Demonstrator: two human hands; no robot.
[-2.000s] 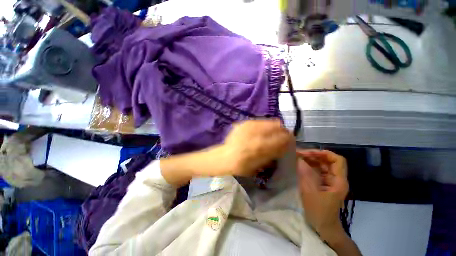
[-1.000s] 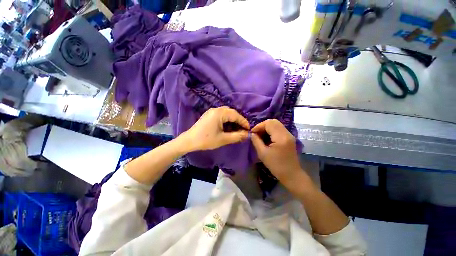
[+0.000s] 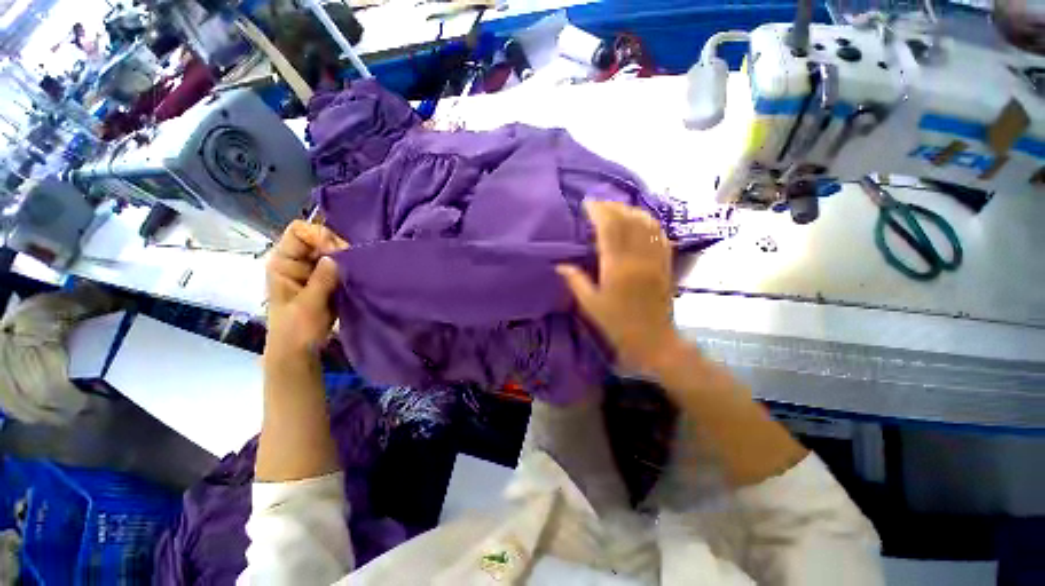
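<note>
The purple garment (image 3: 458, 280) lies on the table left of the needle area, with its front part hanging over the table edge toward my lap. My left hand (image 3: 303, 280) pinches the garment's left side between thumb and fingers. My right hand (image 3: 628, 280) is on the garment's right part, thumb apart from the slightly blurred fingers; whether it grips cloth is hard to tell. A flat fold of cloth stretches between my hands. The gathered parts are mostly hidden under folds.
The white sewing machine (image 3: 848, 103) stands at the upper right, with its lamp (image 3: 707, 92) beside it. Green-handled scissors (image 3: 917, 238) lie right of the needle area. A grey machine (image 3: 218, 155) stands at left. A dark purple heap (image 3: 212, 515) and a blue crate (image 3: 97, 521) are lower left.
My hands were together at the garment's front edge and have moved apart, my left hand to the left. The cloth between them is now spread flat. The view has shifted, showing more of the machine.
</note>
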